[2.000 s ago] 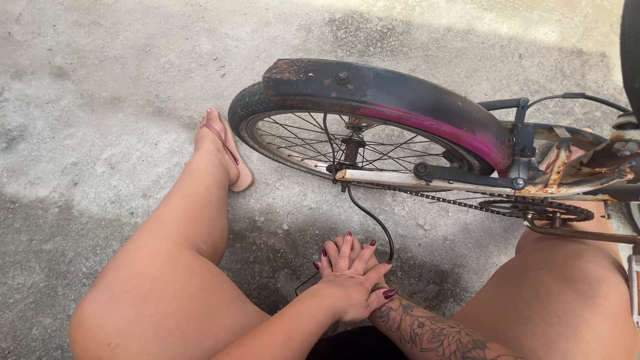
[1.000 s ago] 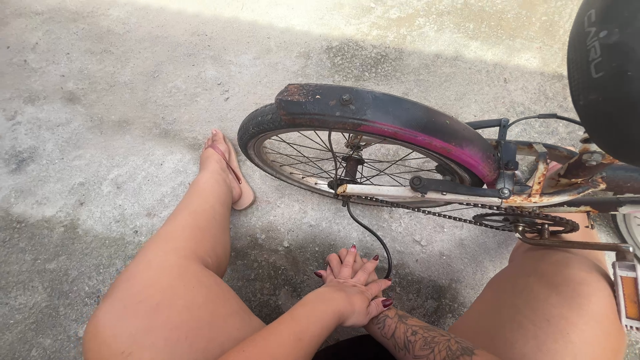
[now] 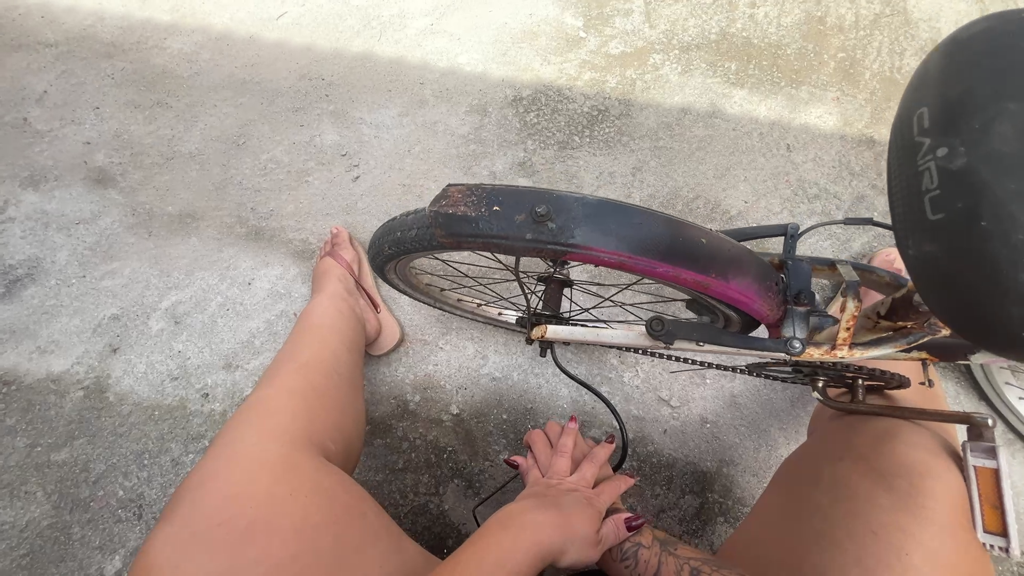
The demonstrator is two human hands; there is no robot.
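My left hand [image 3: 565, 496], with dark red nails, lies over my right hand [image 3: 538, 450] at the bottom centre. Its fingers are spread between those of the right hand, most of which is hidden, as is anything beneath the palms. A tattooed forearm [image 3: 660, 554] leads to the right hand. Just beyond stands a bicycle's rear wheel [image 3: 400, 248], under a black and magenta mudguard [image 3: 640, 240] with rust at its end. A black hose or cable [image 3: 602, 390] curves from near the wheel's axle down behind my hands. Whether they touch it cannot be told.
A rusty bicycle frame [image 3: 848, 320], chainring [image 3: 880, 376] and pedal [image 3: 990, 500] are at the right, below a black saddle [image 3: 960, 184]. My bare legs flank the hands. A sandalled foot [image 3: 344, 288] is beside the tyre on rough concrete [image 3: 200, 160].
The view has shifted, bringing more of the saddle and pedal into sight. My hands stay stacked, one over the other.
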